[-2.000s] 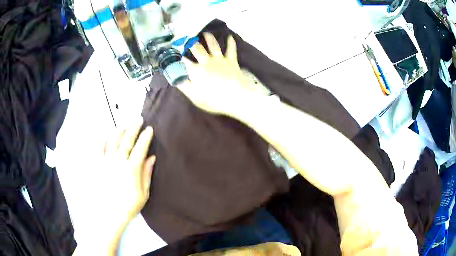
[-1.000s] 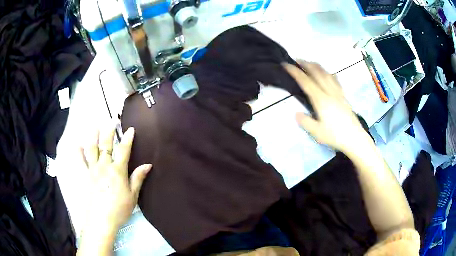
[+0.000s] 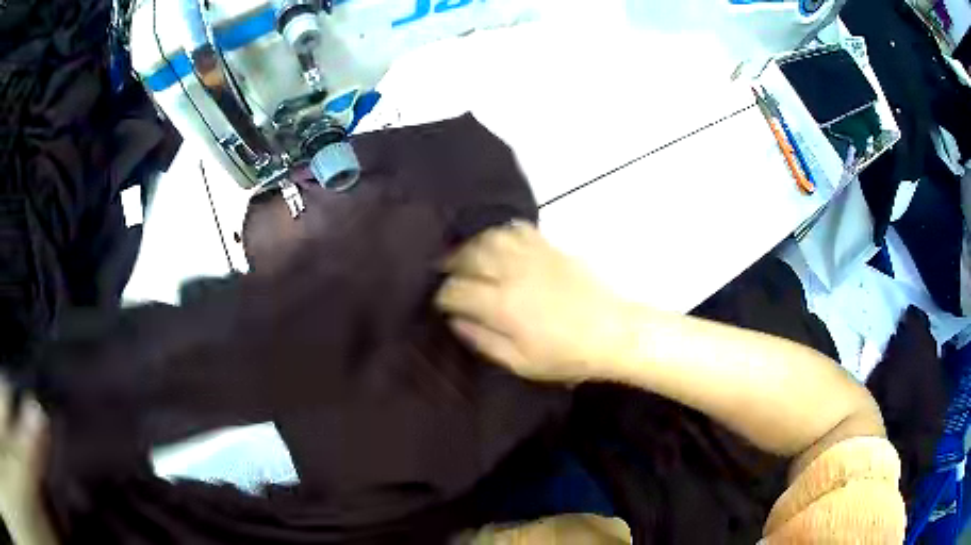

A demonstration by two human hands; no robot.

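Note:
A dark brown fabric piece (image 3: pixel 394 351) lies across the table and over the lap, with its upper edge by the presser foot (image 3: pixel 292 199) of the white sewing machine (image 3: pixel 373 37). My right hand (image 3: pixel 516 303) is curled on the fabric right of centre, its fingers pinching a fold. My left hand (image 3: pixel 21 442) is blurred and cut off by the left edge, beside the fabric stretched out to the left; its grip is not clear. The grey ribbed knob (image 3: pixel 335 166) sticks out over the fabric.
Dark garment bulk (image 3: pixel 64 192) hangs at the left. At the right are an orange and blue tool (image 3: pixel 786 144), a black phone-like rectangle (image 3: pixel 825 85) in a pale box, more dark pieces (image 3: pixel 905 373) and a blue crate (image 3: pixel 953 426).
My left hand has moved to the far left, and fabric now spreads that way. My right hand has moved left and down from the right edge of the fabric and curled onto it.

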